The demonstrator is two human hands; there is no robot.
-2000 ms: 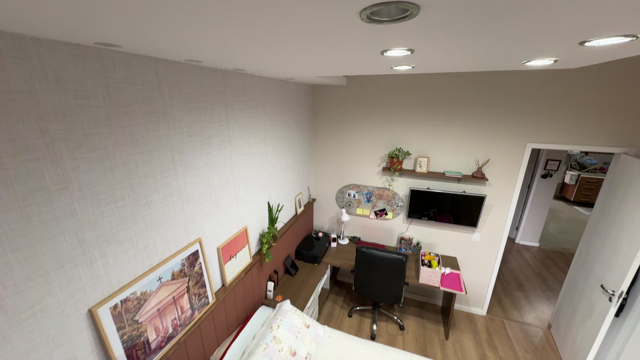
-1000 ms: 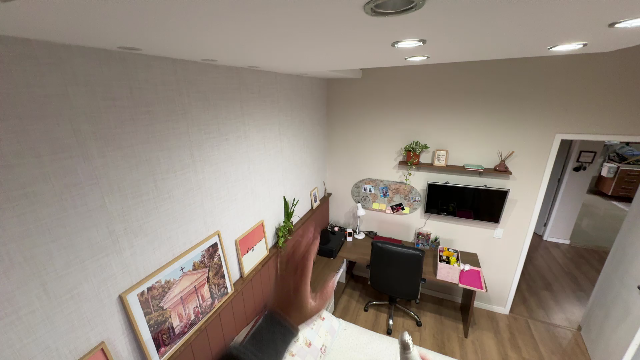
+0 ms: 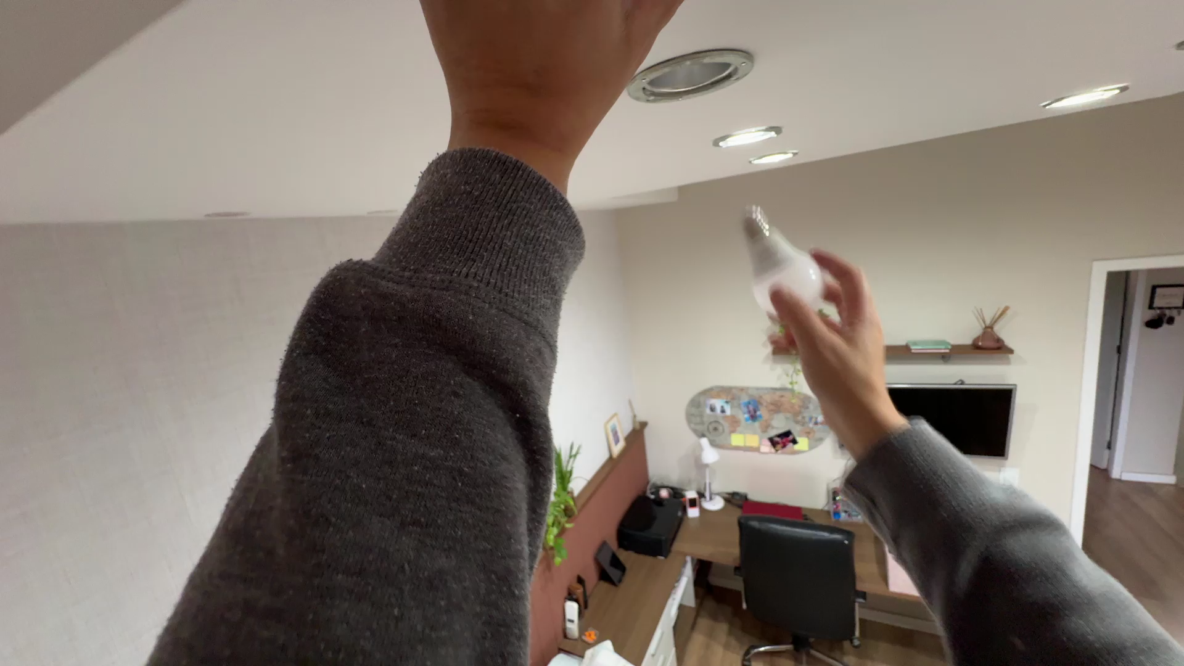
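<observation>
In my right hand is a white LED light bulb, gripped by its rounded end, its metal screw base pointing up and to the left. My left hand reaches up past the top edge of the view; its fingers are cut off, so what it touches is hidden. A round recessed ceiling fixture with a metal rim, unlit, is just right of my left wrist. The bulb is below that fixture and apart from it. Both arms wear dark grey sleeves.
Lit recessed lights are farther along the white ceiling. Below stand a black office chair, a wooden desk and a black printer. A shelf and a wall-mounted screen are on the far wall; a doorway is at right.
A second ago a hand was low in the view, over the bed; now both my arms are raised toward the ceiling, the right one with the bulb. The view has shifted.
</observation>
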